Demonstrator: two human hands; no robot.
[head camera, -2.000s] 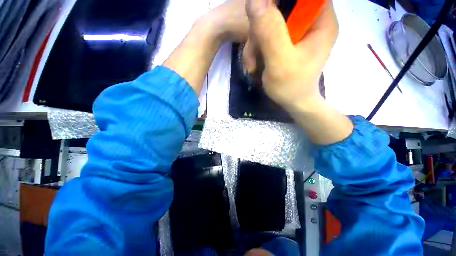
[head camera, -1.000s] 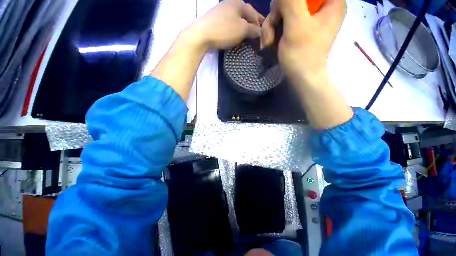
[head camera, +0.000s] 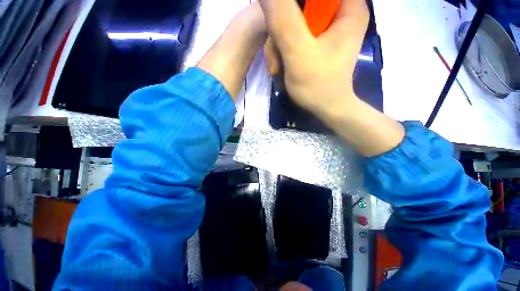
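My right hand (head camera: 322, 62) is closed around the orange electric screwdriver (head camera: 321, 16), over a glossy black panel unit (head camera: 368, 85) near the bench's front edge. The tool's tip is hidden behind the hand. My left hand (head camera: 254, 24) is at the top edge of the picture, partly behind the right hand; its fingers are hidden, so what it holds cannot be seen. The panel's two gold dots show at its near edge. Bubble wrap (head camera: 302, 153) hangs over the bench edge below it.
Another black panel (head camera: 128, 62) lies at the left, beside grey sleeves (head camera: 28, 45). A round metal sieve (head camera: 491, 54), a thin red tool (head camera: 450, 71) and a dark cord (head camera: 456, 65) are at the right. Two more panels (head camera: 234, 227) and a control box (head camera: 363, 233) sit below the bench edge.
The round dotted dish, on the panel a second ago, no longer shows. Both hands have moved up and slightly apart from where the dish was; the right still holds the screwdriver.
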